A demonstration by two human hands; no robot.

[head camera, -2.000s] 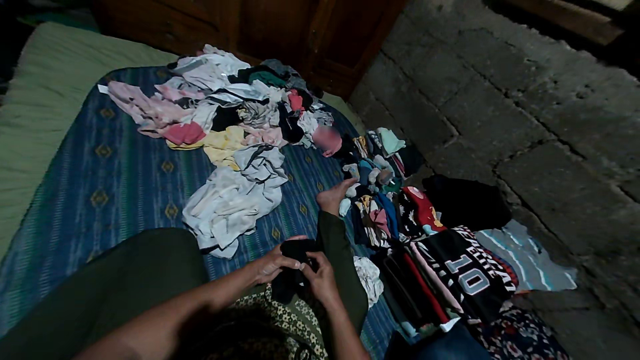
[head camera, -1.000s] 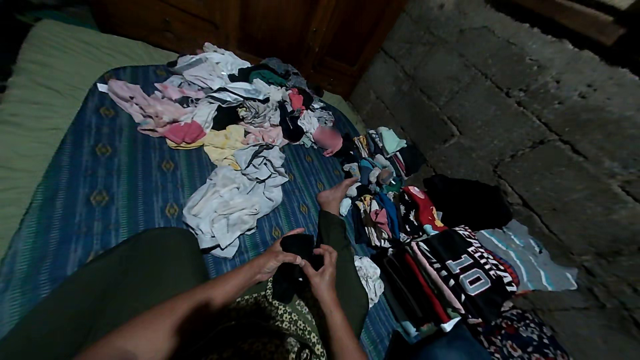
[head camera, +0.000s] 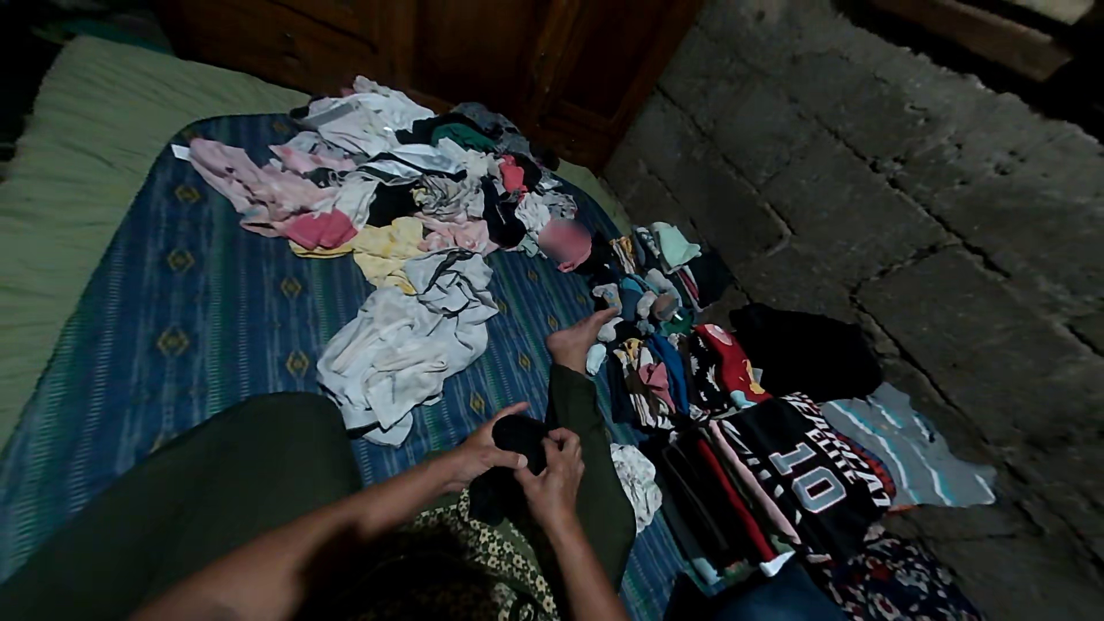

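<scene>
Between my two hands, over my lap, is a small black cloth item point(head camera: 516, 438), bunched up; its exact kind is hard to tell. My left hand point(head camera: 485, 453) grips its left side with the thumb across the front. My right hand point(head camera: 556, 473) pinches its right edge, fingers bent. A crumpled white garment point(head camera: 388, 354) lies on the blue patterned blanket point(head camera: 233, 345) beyond my hands. Farther off is a loose heap of mixed clothes point(head camera: 379, 172). To the right stand rows of folded clothes point(head camera: 724, 483) and small rolled items point(head camera: 647, 302).
A black jersey with a number point(head camera: 798, 470), a black garment point(head camera: 802, 349) and a grey striped garment point(head camera: 923, 448) lie beside the concrete block wall point(head camera: 776, 155). A white printed cloth point(head camera: 636, 483) rests by my outstretched leg. A wooden cabinet point(head camera: 414, 43) stands at the back.
My hands have shifted their hold on the black cloth, and its upper part is now rounder and more bunched. The clothes around have not moved.
</scene>
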